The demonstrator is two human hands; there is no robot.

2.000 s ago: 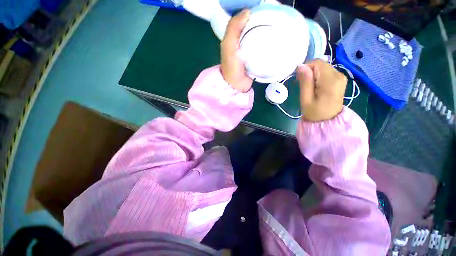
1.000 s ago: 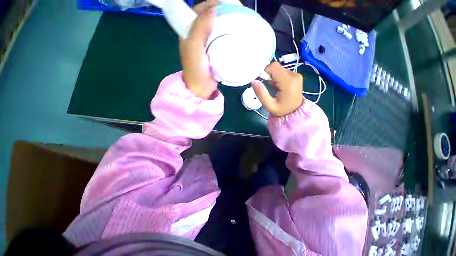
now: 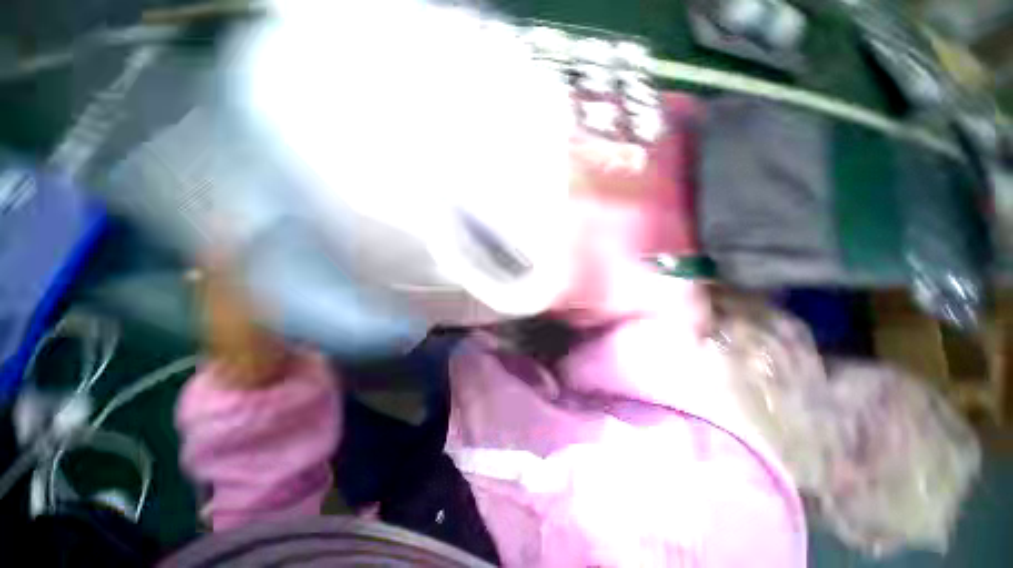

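The white and pale blue headset (image 3: pixel 411 122) fills the upper middle, close to the camera, blurred and overexposed. A pale blue cushion faces down-left, and a white rounded part with a dark slot shows at its lower right. My left hand (image 3: pixel 239 316), blurred, is at the headset's left edge and holds it. My right sleeve runs up to the headset's right side. A washed-out skin-toned patch shows there, but the right hand's shape and grip cannot be made out.
Rows of small white parts (image 3: pixel 605 94) lie on the pink mat (image 3: pixel 680 144). A dark grey bag (image 3: pixel 766 189) lies right of it. A crinkled clear bag (image 3: pixel 878 455) is lower right. The blue tray (image 3: pixel 44 266) and white cables (image 3: pixel 89 433) are at left.
The view has swung right, bringing in the mat, grey bag and clear bag. The headset is now much closer to the camera. The blue tray has shifted from right to left in view.
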